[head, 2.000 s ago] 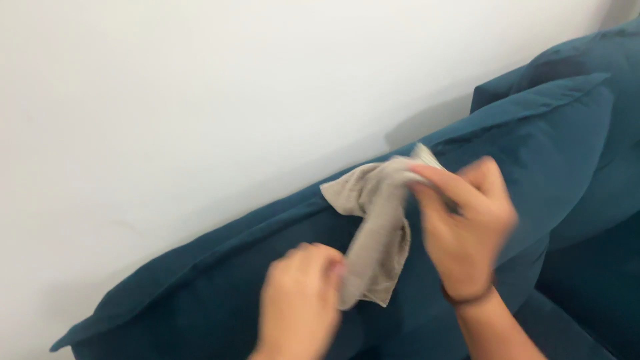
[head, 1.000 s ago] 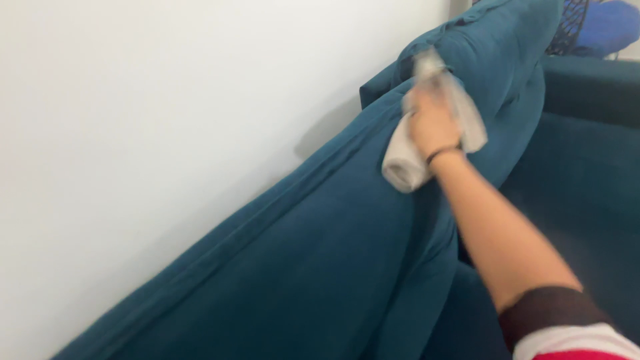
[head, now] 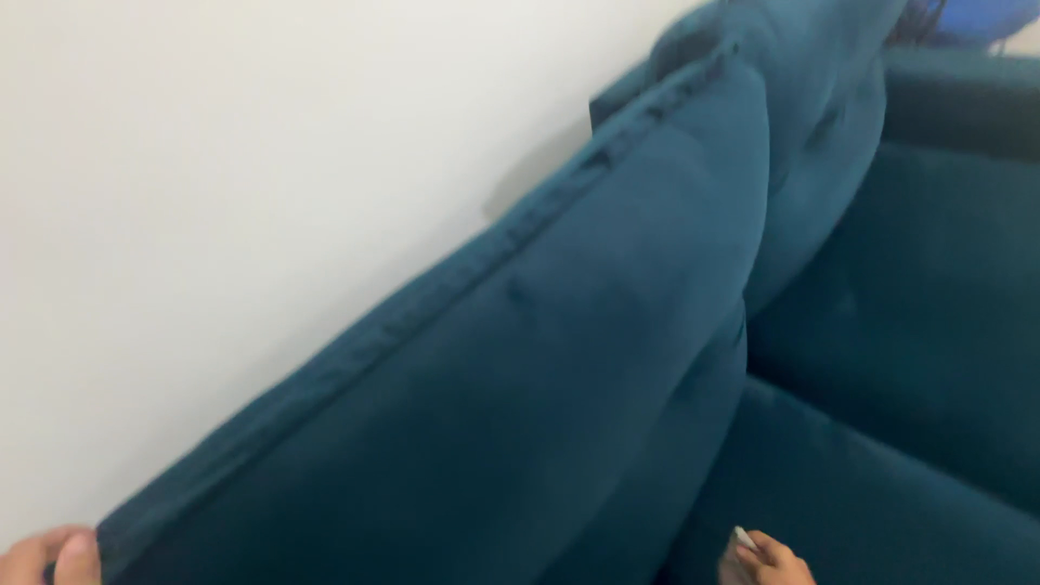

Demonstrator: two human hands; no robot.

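My left hand (head: 57, 556) is at the bottom left corner, its fingers on the near top corner of the blue velvet back cushion (head: 520, 349); only part of the hand shows. Low on the right, over the sofa seat (head: 861, 471), my right hand (head: 776, 561) grips a light grey-beige cloth (head: 734, 561), which is partly cut off by the lower edge of the view.
A white wall (head: 244, 179) runs behind the sofa. A second blue back cushion (head: 821, 106) stands farther along, with the sofa's armrest (head: 959, 97) beyond it. A bright blue object (head: 979, 20) is at the top right.
My right hand, with the cloth, has moved from the top of the back cushions down to above the seat. My left hand, out of view one second ago, is now at the cushion's near corner.
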